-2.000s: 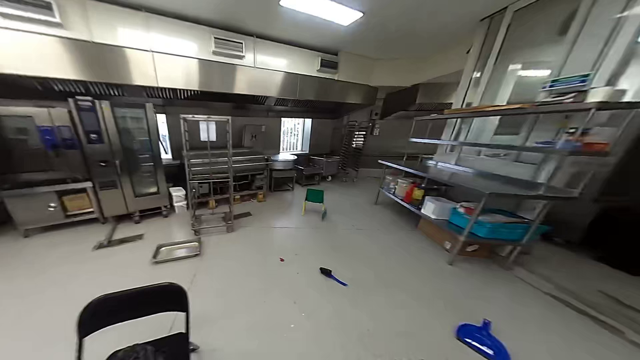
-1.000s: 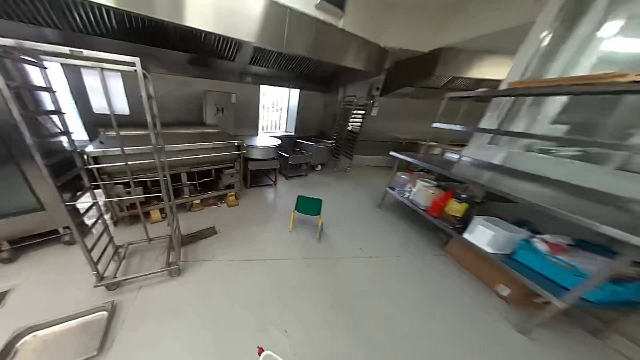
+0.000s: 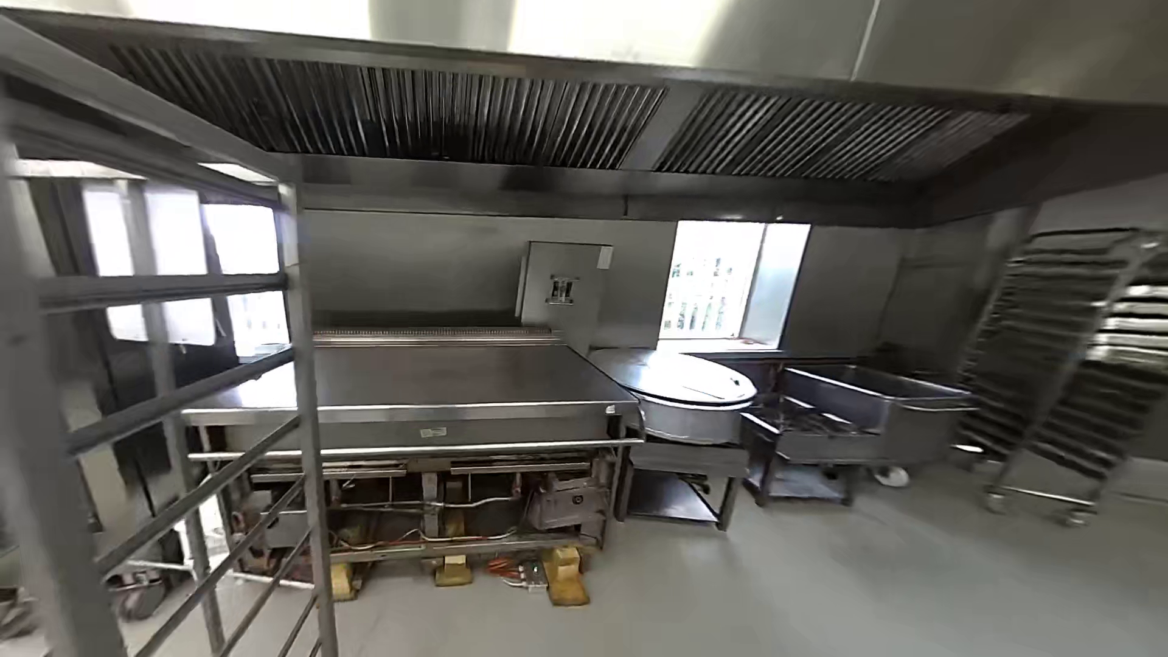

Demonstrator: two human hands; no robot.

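Neither my left hand nor my right hand shows in the head view. Close on the left stands a metal tray rack (image 3: 306, 365). Behind it, against the wall, is a wide stainless steel cooking unit with a flat top (image 3: 456, 374), its pipes and wiring exposed underneath. A large round pot with a shiny lid (image 3: 680, 379) rests on a low stand (image 3: 675, 497) to the right of that unit.
Right of the pot are a low burner stand (image 3: 812, 443) and a deep metal tub (image 3: 890, 392). A rack loaded with trays (image 3: 1058, 365) stands at the far right. Yellow blocks (image 3: 566, 575) lie on the floor under the unit. An extractor hood (image 3: 547, 109) spans overhead.
The view has moved forward and turned, bringing the tray rack and cooking unit much closer. The green chair, the right-hand shelving and the floor items of the earlier frames are out of view.
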